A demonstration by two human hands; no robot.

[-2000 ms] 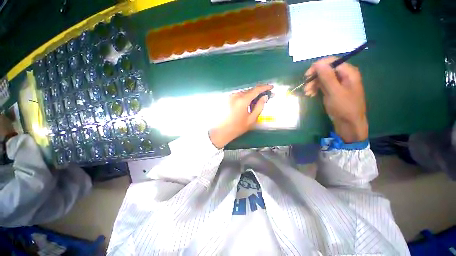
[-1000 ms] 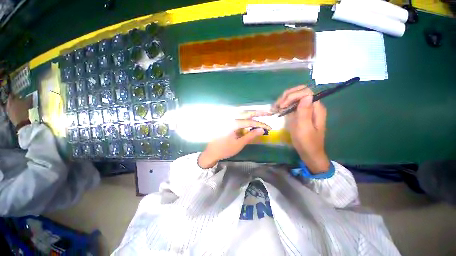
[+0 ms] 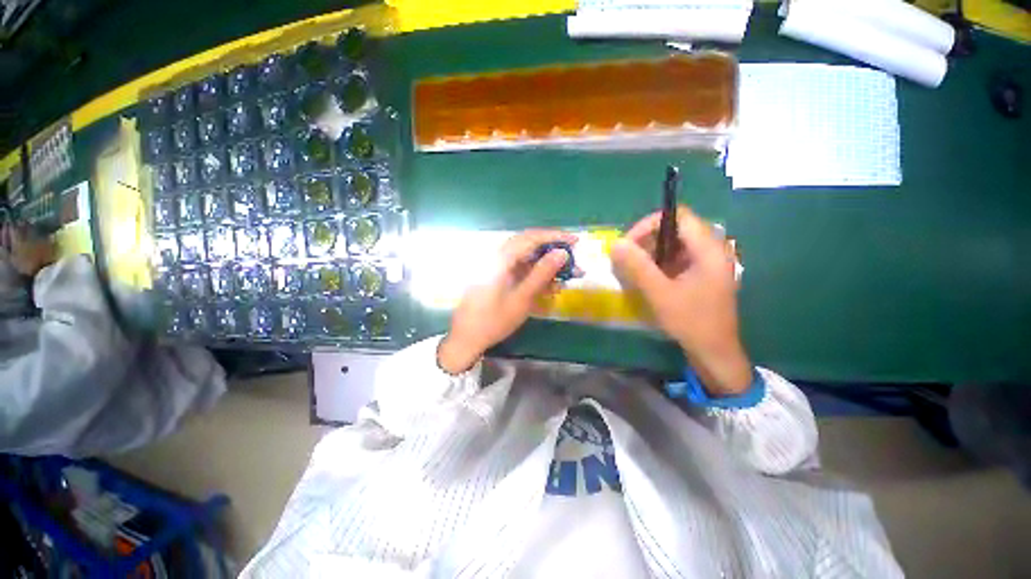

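Note:
My left hand [image 3: 499, 297] holds a small dark round module [image 3: 560, 260] between its fingertips, above the release liner sheet. My right hand [image 3: 692, 285] holds dark slim tweezers [image 3: 668, 215], their rear end pointing away from me; the tip is hidden by the hand. The white liner sheet [image 3: 441, 269] glares on its left part and lies under both hands. Yellow areas [image 3: 599, 303] show on it between and below the hands. Whether a yellow piece is at my right fingertips I cannot tell.
A clear blister tray [image 3: 232, 232] with round modules is at left, a white scrap [image 3: 337, 113] on it. Beyond the liner lie an amber stack [image 3: 574, 100], a gridded white sheet [image 3: 816, 124] and white rolls [image 3: 865, 36]. Another person's sleeve [image 3: 96, 339] is at far left.
The tweezers have swung from slanting right to nearly upright. My left hand with the module has moved slightly away from me. The camera view has shifted since the first frame.

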